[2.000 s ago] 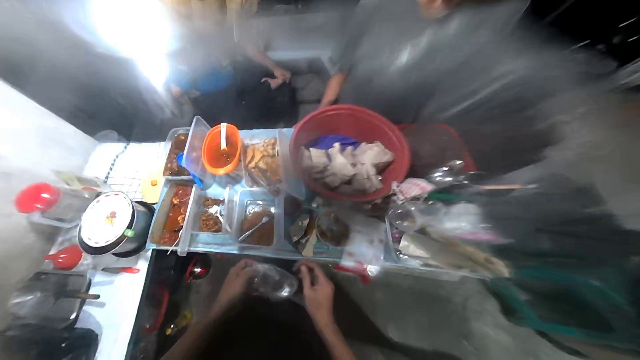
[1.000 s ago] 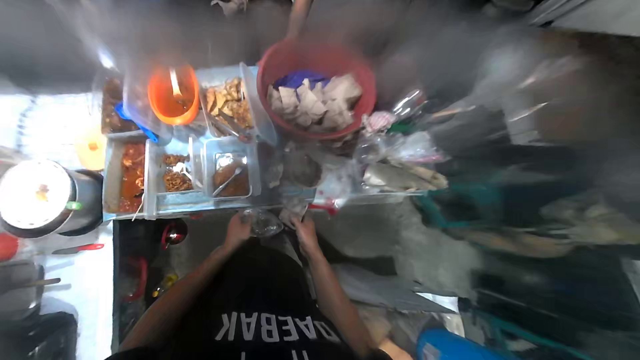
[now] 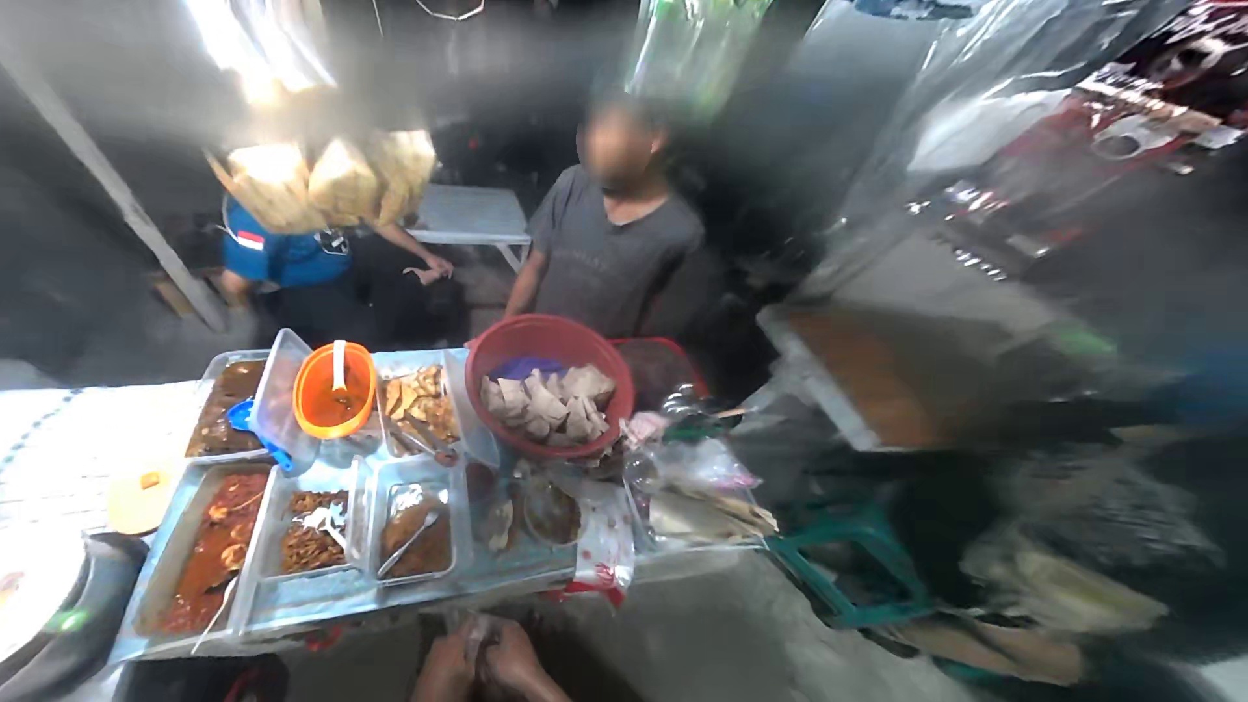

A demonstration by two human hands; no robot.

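Note:
My left hand [image 3: 446,665] and my right hand [image 3: 514,661] are close together at the bottom of the head view, just below the table's near edge. Both close on a clear plastic bag [image 3: 478,632] between them; what it holds cannot be made out. Nearest above them stands a plastic tub of brown sauce with a spoon [image 3: 416,531]. Left of it are a tub of dark shredded food [image 3: 314,531] and a long tub of red stew [image 3: 216,546]. Farther back sit an orange bowl with a white spoon [image 3: 334,390] and a tub of fried pieces [image 3: 421,402].
A red basin [image 3: 551,330] holds wrapped packets. Plastic bags [image 3: 702,478] lie on the table's right part, above a green stool [image 3: 863,556]. A pot [image 3: 44,585] stands at left. A person in a grey shirt [image 3: 609,244] stands across the table; another person in blue [image 3: 283,249] is farther back.
My hands, apart with the clear bag between them two seconds ago, are now drawn together around it. The view has tilted up, showing more beyond the table.

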